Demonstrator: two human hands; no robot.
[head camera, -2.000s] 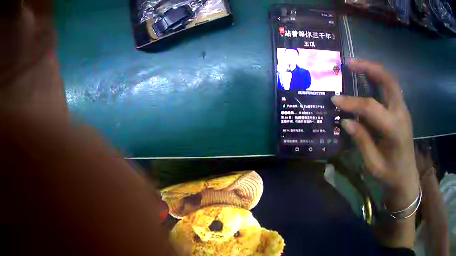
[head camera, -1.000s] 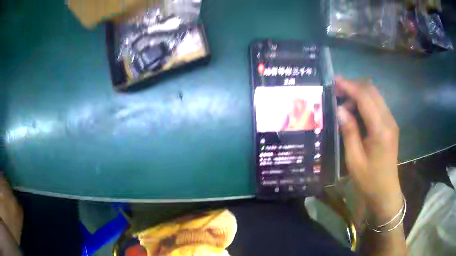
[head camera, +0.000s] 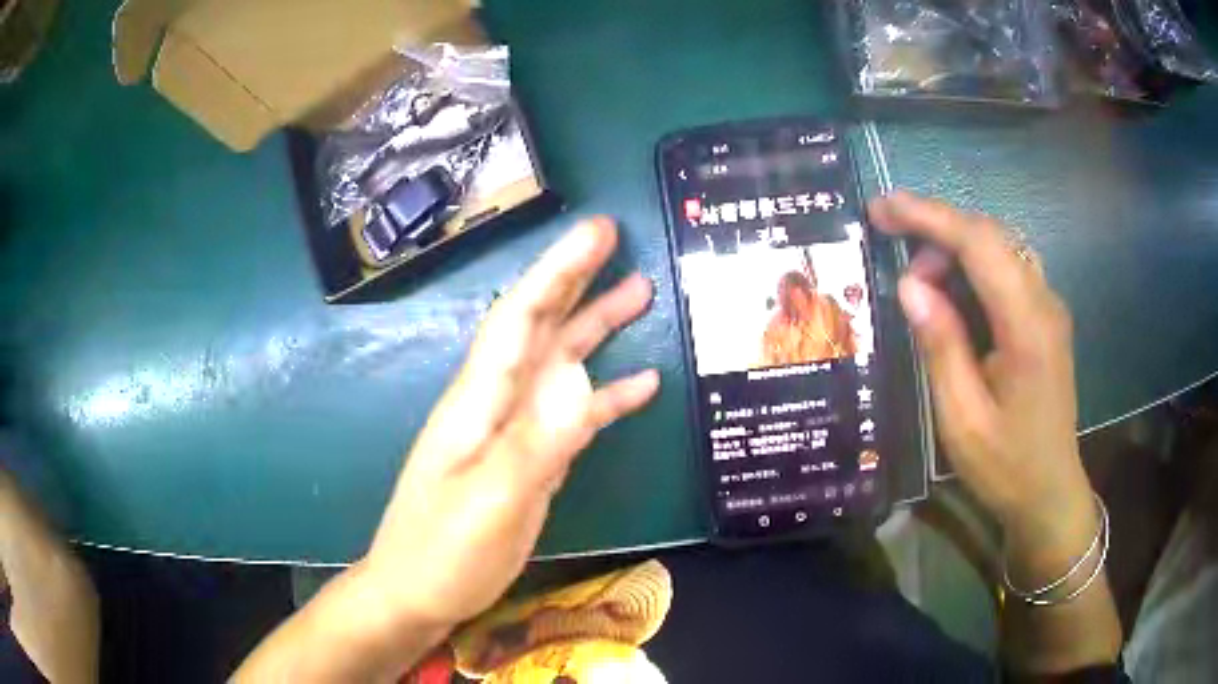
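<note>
A smartphone (head camera: 781, 441) lies on the dark green tabletop (head camera: 200, 441), its lit screen showing a picture and text. My left hand (head camera: 508, 414) is raised at the phone's left side, fingers apart and empty. My right hand (head camera: 995, 348), with thin bracelets, is at the phone's right edge, fingers bent and apart; it holds nothing. An open packing box (head camera: 341, 274), black outside with a brown lid (head camera: 267, 67), stands at the upper left. A black power adapter (head camera: 410, 211) and a clear accessory bag (head camera: 468, 80) lie in it.
Clear bags with dark contents (head camera: 955, 54) lie at the upper right. The table's curved pale edge (head camera: 267, 555) runs across below the phone. A person's arm (head camera: 47, 581) shows at the lower left. A yellow bear print (head camera: 574, 628) is on my clothing.
My left hand has come in from below beside the phone. The box, its lid and the phone show lower in the picture than two seconds ago. The phone's picture has changed.
</note>
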